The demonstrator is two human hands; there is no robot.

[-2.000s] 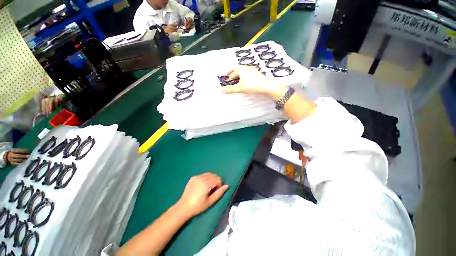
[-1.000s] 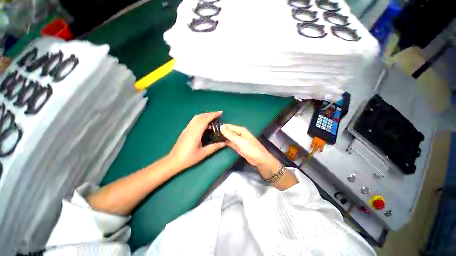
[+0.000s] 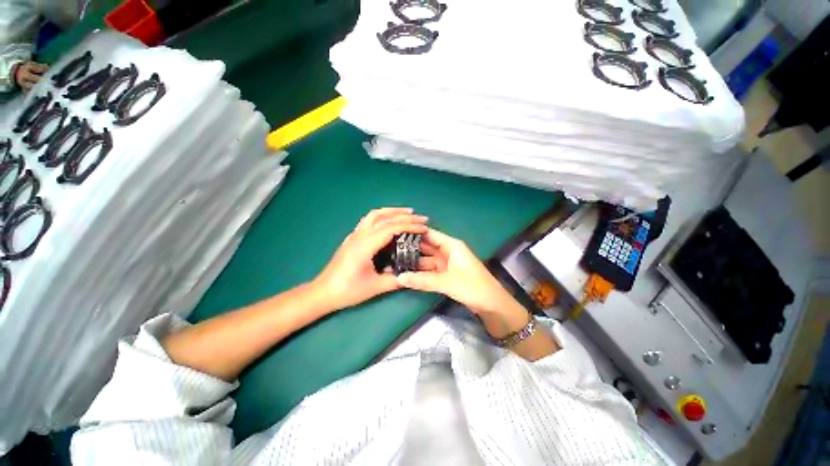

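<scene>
A small stack of black rings (image 3: 407, 253) is held between both hands above the green surface, its ribbed edge facing me. My left hand (image 3: 369, 255) wraps around the stack from the left. My right hand (image 3: 455, 271) grips it from the right with thumb and fingers. Rows of black rings (image 3: 86, 157) lie on the left white foam pile (image 3: 173, 209). More black rings (image 3: 621, 70) lie on the white foam pile ahead (image 3: 510, 100).
A yellow strip (image 3: 308, 123) runs between the piles. At right are a teach pendant (image 3: 623, 241) with orange connector, a black fixture (image 3: 735, 280) on the pale machine bed, a metal handle (image 3: 684, 328) and an emergency stop (image 3: 693, 409). A red bin (image 3: 134, 20) and another person's hand (image 3: 30, 75) are far left.
My right hand has come back from the pile ahead to meet my left hand at the ring stack. Over the last second the stack has turned so its ribbed side shows. The view has tilted down.
</scene>
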